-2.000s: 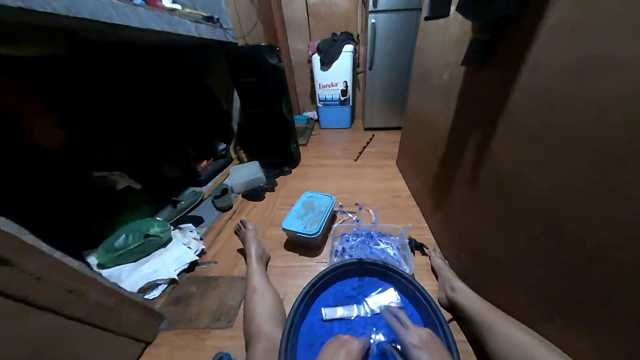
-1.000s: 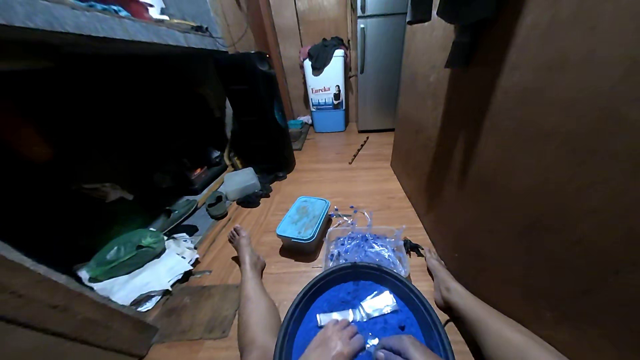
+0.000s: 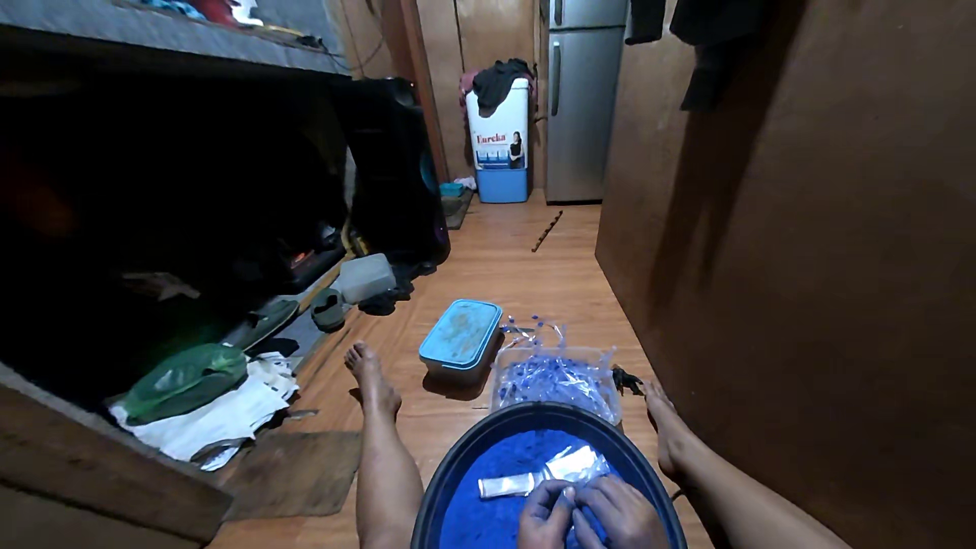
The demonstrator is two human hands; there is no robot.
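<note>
A round black basin (image 3: 457,450) with bright blue contents (image 3: 473,526) stands between the person's legs. Over it, my left hand (image 3: 546,515) and my right hand (image 3: 619,512) meet, fingertips together, around something too small to make out. Just beyond the fingers, a rolled strip of clear plastic (image 3: 507,486) and shiny clear plastic wrappers (image 3: 573,463) lie on the blue contents. Touching or close to the basin's far rim is a clear plastic tub (image 3: 499,381) full of small blue-and-clear plastic packets (image 3: 560,377). Some clear strips spill past its far edge.
A container with a light-blue lid (image 3: 461,333) sits on the wood floor, left of the tub. Bare feet (image 3: 374,377) flank the basin. At left lie a green plastic bag (image 3: 187,381), white cloth (image 3: 206,419) and slippers (image 3: 328,310); a brown wall (image 3: 801,305) rises at right.
My hands have come together at the fingertips; one second ago they were slightly apart, lower in the basin. The rolled strip and wrappers remain on the blue contents.
</note>
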